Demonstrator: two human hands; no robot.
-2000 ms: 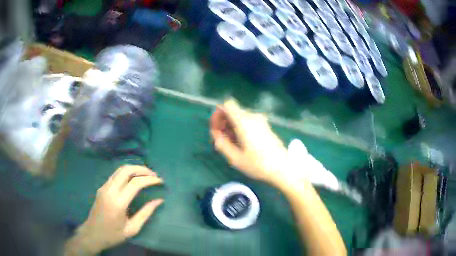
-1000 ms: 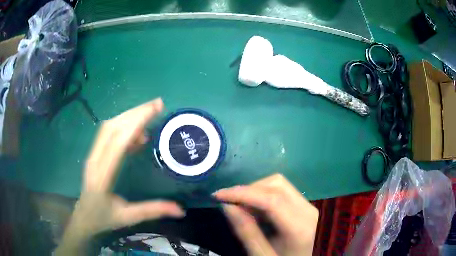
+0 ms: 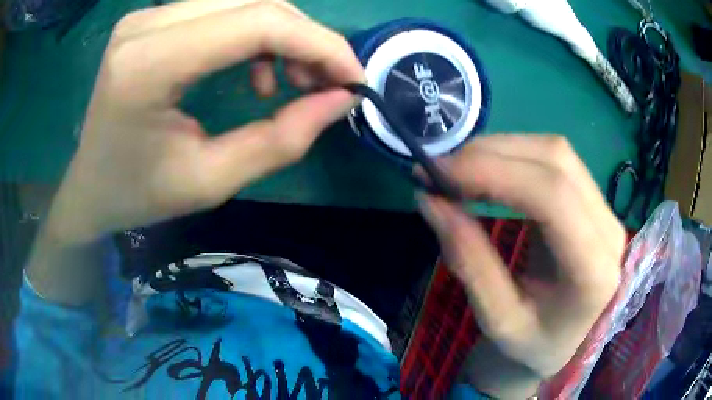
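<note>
A dark blue speaker (image 3: 428, 90) stands on the green bench with its end up, a white ring around a black disc marked "H@F". My left hand (image 3: 211, 109) pinches one end of a thin black strip (image 3: 396, 123) between thumb and forefinger. My right hand (image 3: 519, 234) pinches the other end. The strip is held over the near left edge of the speaker. I cannot tell if it is a cord or a trim ring seen edge-on. The padded mallet (image 3: 564, 31) lies beyond to the right, its head cut off by the frame's top edge.
Black trim rings (image 3: 648, 101) lie heaped at the bench's right, beside a brown cardboard box (image 3: 687, 156). A red slatted crate (image 3: 445, 336) is below the bench edge, with a clear plastic bag (image 3: 652, 273) at its right. Part of a grey bag (image 3: 47, 12) shows at top left.
The view has shifted, so the speaker now appears higher and further right. Both hands have come together on the black strip; the left hand was empty a second ago.
</note>
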